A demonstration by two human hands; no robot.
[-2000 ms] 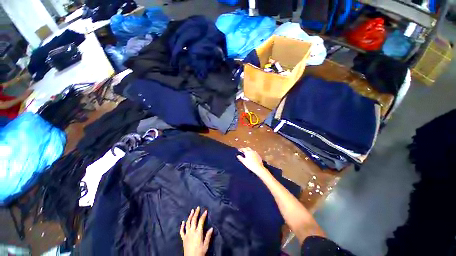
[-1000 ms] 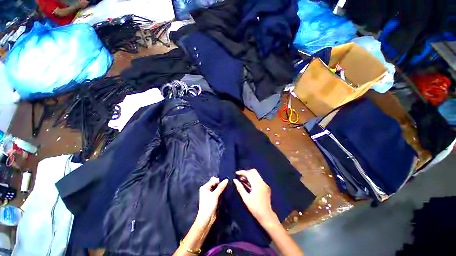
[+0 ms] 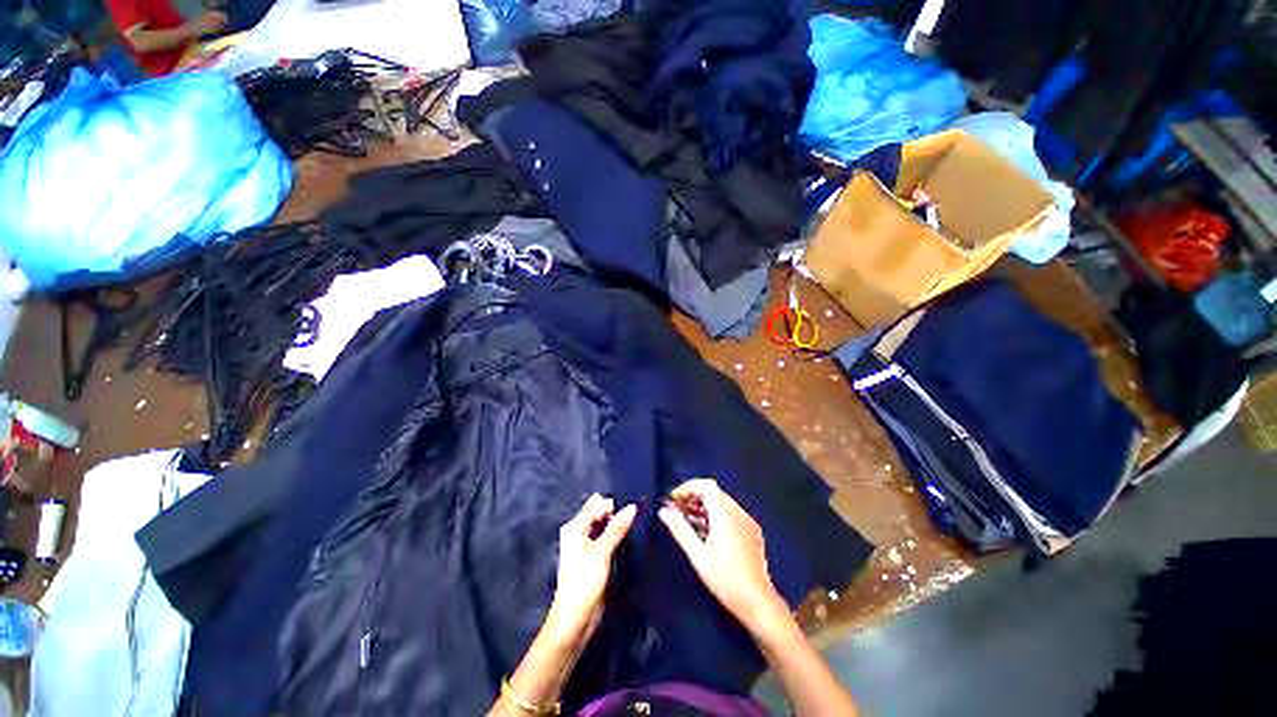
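A navy jacket [image 3: 756, 462] lies spread on the brown table, front open, with its shinier dark lining [image 3: 490, 476] showing. My left hand [image 3: 585, 560] is at the jacket's front edge, thumb and fingertips pinched together on the cloth. My right hand [image 3: 717, 549] is just beside it, fingers curled, thumb and fingertip at the same front edge. A small dark thing shows within the right hand's fingers; it is too small to tell. The two sets of fingertips are a short gap apart.
Folded navy garments [image 3: 1015, 399] lie right. An open carton [image 3: 889, 259] and orange-yellow scissors [image 3: 794, 328] are beyond the jacket. A dark garment pile [image 3: 728, 126] is at the back. Hangers [image 3: 231, 308], a blue bag [image 3: 140, 175] and pale cloth [image 3: 112, 588] are left. A person's arm [image 3: 189, 28] shows top left.
Both hands, earlier spread flat and apart on the jacket, have come together at its front edge. Over the last second they barely move; the view has shifted slightly.
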